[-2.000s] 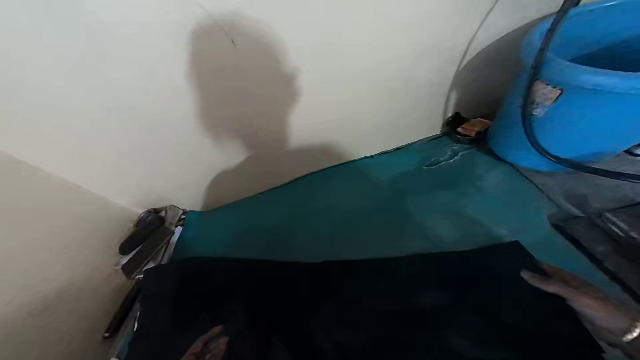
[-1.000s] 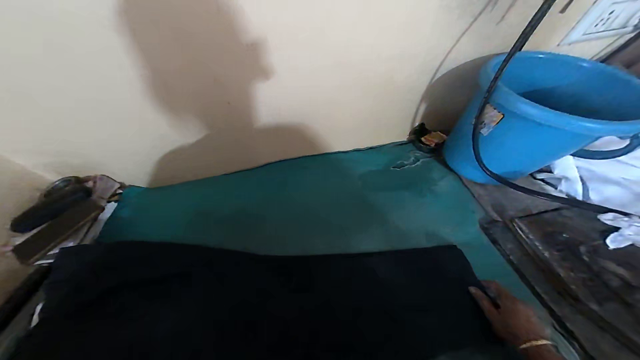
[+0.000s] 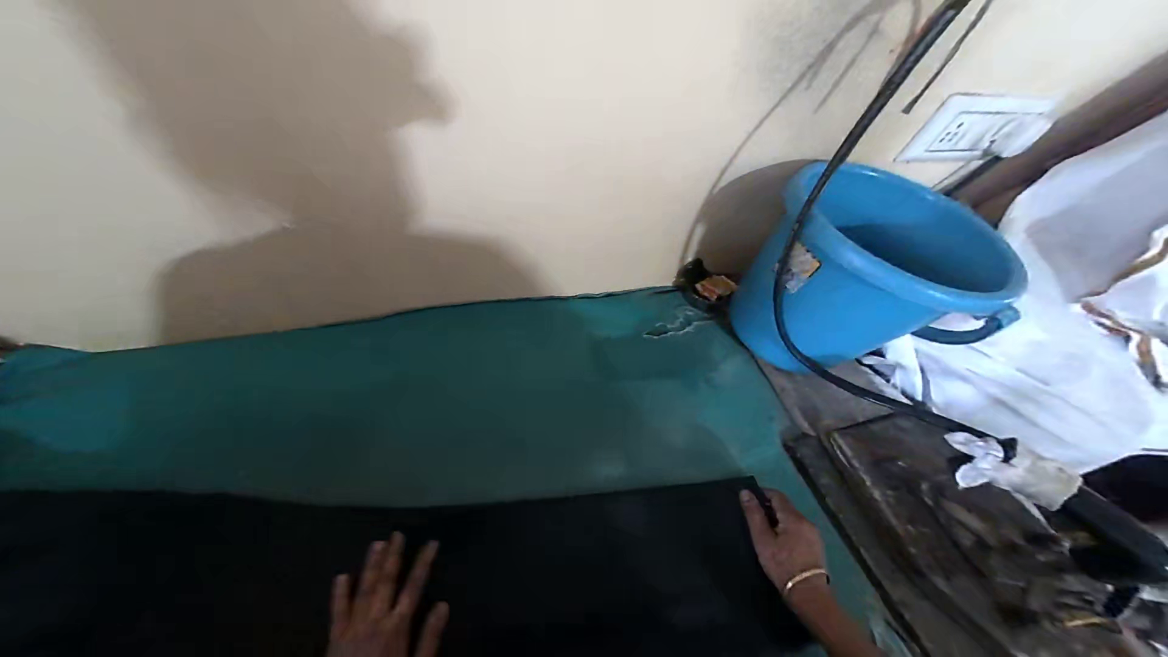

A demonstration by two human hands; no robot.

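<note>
A dark cloth (image 3: 584, 566) lies spread over a green covering (image 3: 438, 411) on the work surface. My left hand (image 3: 383, 598) rests on the cloth near its middle, fingers spread and holding nothing. At the cloth's far right corner, my right hand (image 3: 783, 538), with a bangle at the wrist, grips the edge between thumb and fingers. The near side of the cloth runs out of view.
A blue plastic bucket (image 3: 858, 265) stands by the wall with a black cable (image 3: 803, 347) hanging across it. Right of the covering are a dark wooden board (image 3: 912, 493), white cloth (image 3: 1004, 392) and a wall socket (image 3: 976, 128). A small dark object (image 3: 703, 278) sits in the corner.
The view has swung to the right, bringing the socket and more white cloth into sight. My left hand, out of sight one second ago, now lies on the dark cloth. My right hand stays at its right edge.
</note>
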